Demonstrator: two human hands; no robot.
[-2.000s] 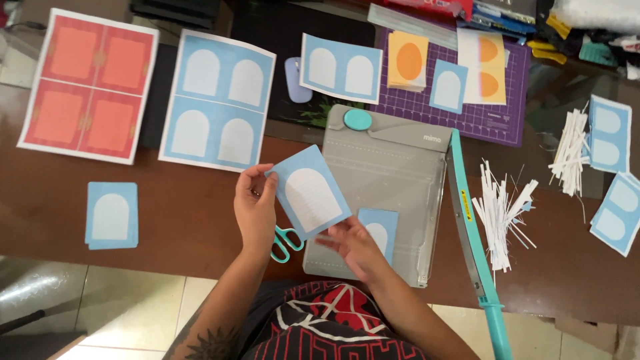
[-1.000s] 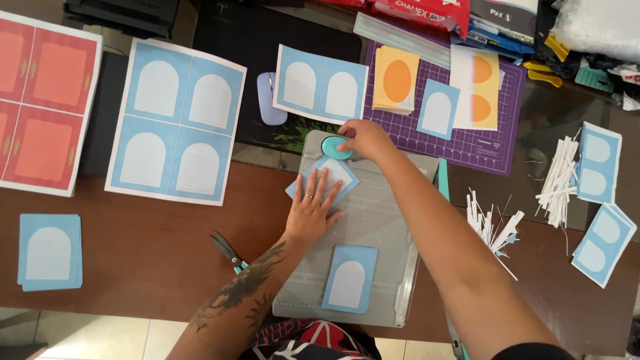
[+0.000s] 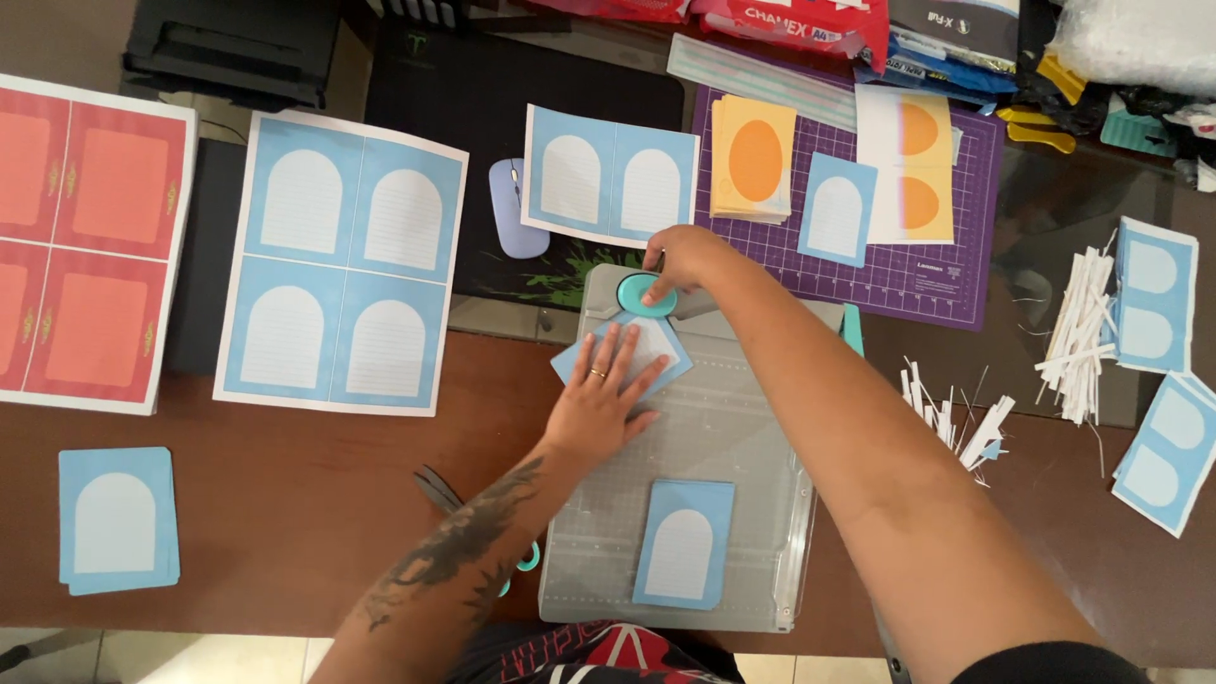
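Observation:
My left hand [image 3: 603,404] lies flat with spread fingers on a blue card [image 3: 665,351], which sits turned like a diamond at the top of a grey paper trimmer [image 3: 589,503]. One corner of the card is under the trimmer's round turquoise punch button [image 3: 647,295]. My right hand [image 3: 689,261] rests on that button, thumb on its top and fingers curled at its far side. Lower on the trimmer lies a small stack of blue cards [image 3: 684,546] with white arches. Scissors [image 3: 439,487] are partly hidden beneath my left forearm.
Blue card sheets [image 3: 347,266], red sheets [image 3: 95,247] and a card stack [image 3: 119,522] lie left. Behind are a mouse [image 3: 520,209], orange-oval cards [image 3: 753,157] and a purple cutting mat [image 3: 959,285]. Paper strips [image 3: 1076,332] and more blue sheets [image 3: 1157,294] lie right.
The card held in the air two seconds ago now lies under the punch button. My left hand has moved onto it, and my right hand has gone up to the button.

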